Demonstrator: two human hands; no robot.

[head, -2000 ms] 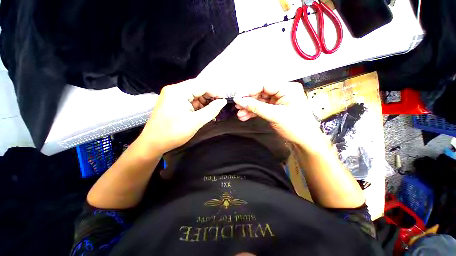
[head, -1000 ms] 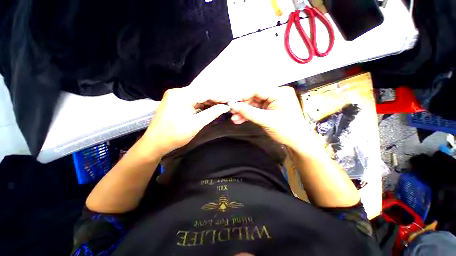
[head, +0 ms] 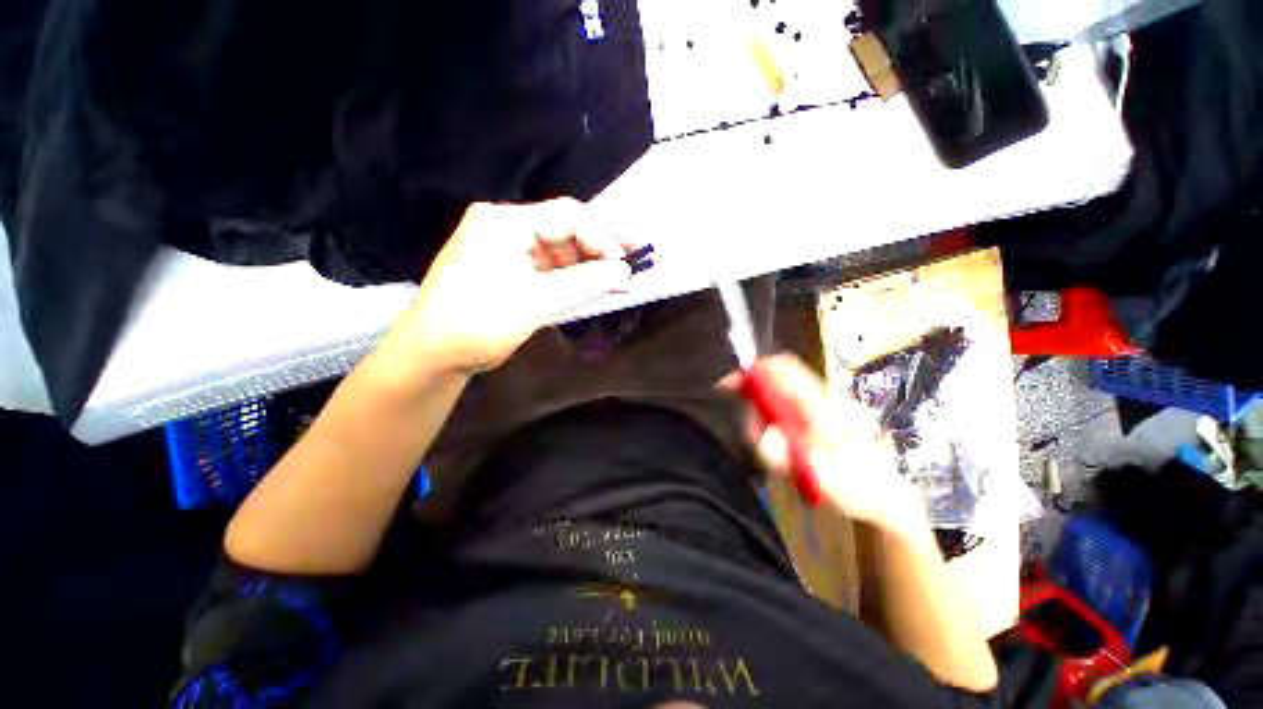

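Observation:
My left hand (head: 515, 284) is at the table's front edge and pinches a small dark piece (head: 639, 259) between thumb and fingertips. Two short dark ends stick out to the right. My right hand (head: 817, 436) is shut on the red-handled scissors (head: 783, 423), to the right of my left hand and nearer my body. It is blurred. The silver blades point up toward the table edge. A large heap of black cloth (head: 346, 125) lies on the white table (head: 790, 208) at the upper left, with a small white patch on it.
A black smartphone (head: 970, 90) lies on the table at the upper right beside a small brown piece (head: 874, 65). Dark bits are scattered near it. A wooden drawer or tray (head: 986, 298) with a clear plastic bag (head: 942, 464) is below the edge. Blue crates (head: 222, 454) stand low.
The scissors have left the table and are in my right hand, which has moved away from my left hand and down. My left hand still pinches the small piece.

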